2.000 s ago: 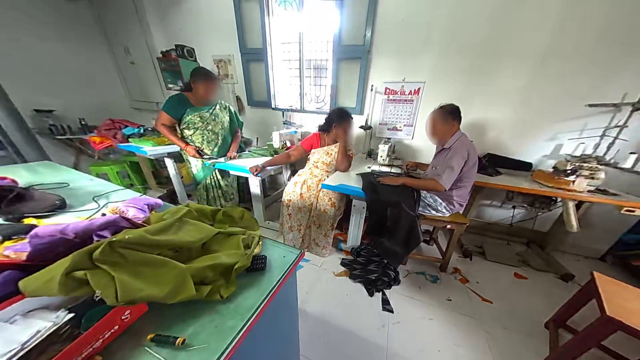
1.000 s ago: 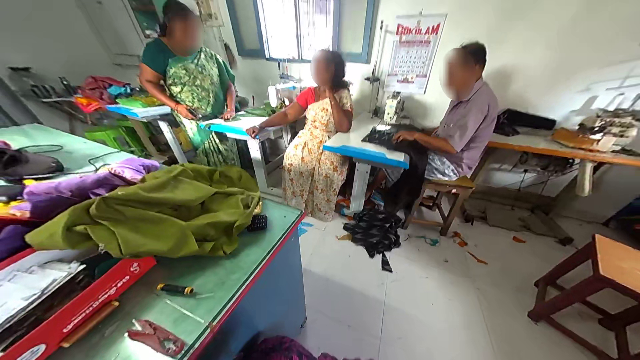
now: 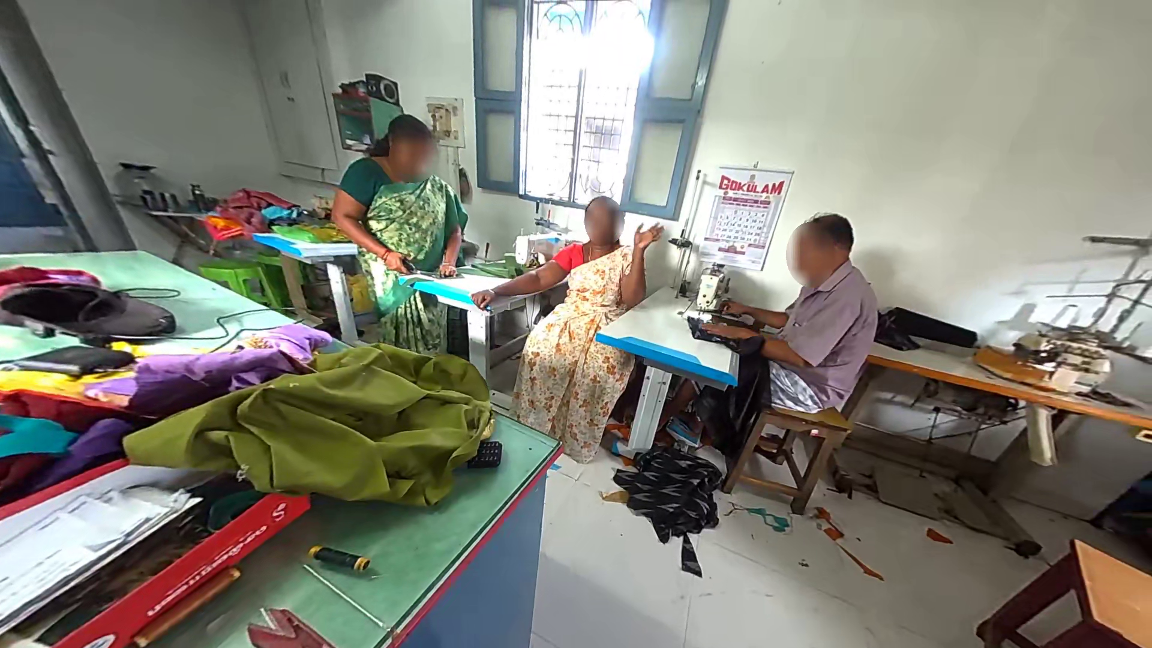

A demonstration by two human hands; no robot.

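Neither my left hand nor my right hand is in the frame. Nearest to me is a green-topped table [image 3: 486, 531] bearing a heap of olive-green cloth [image 3: 333, 423], with a black remote control [image 3: 486, 454] at its edge. A red box [image 3: 189, 576] holding papers [image 3: 81, 540] lies at the lower left. Beside it are a black and yellow screwdriver handle or similar tool [image 3: 338, 558], a thin metal rod [image 3: 346, 598] and a dark red object [image 3: 286, 628], partly cut off. Purple cloth [image 3: 207, 373] and a dark cap [image 3: 99, 310] lie farther back.
A seated person [image 3: 823, 324] works black cloth at a sewing machine [image 3: 713, 288]. Another sits in the middle [image 3: 585, 333]; a third stands behind a table [image 3: 409, 234]. Black patterned cloth [image 3: 670, 490] and scraps lie on the floor. A wooden stool [image 3: 1080, 594] stands at the lower right.
The middle person's raised hand has moved away from the face and now shows an open palm. The view has shifted.
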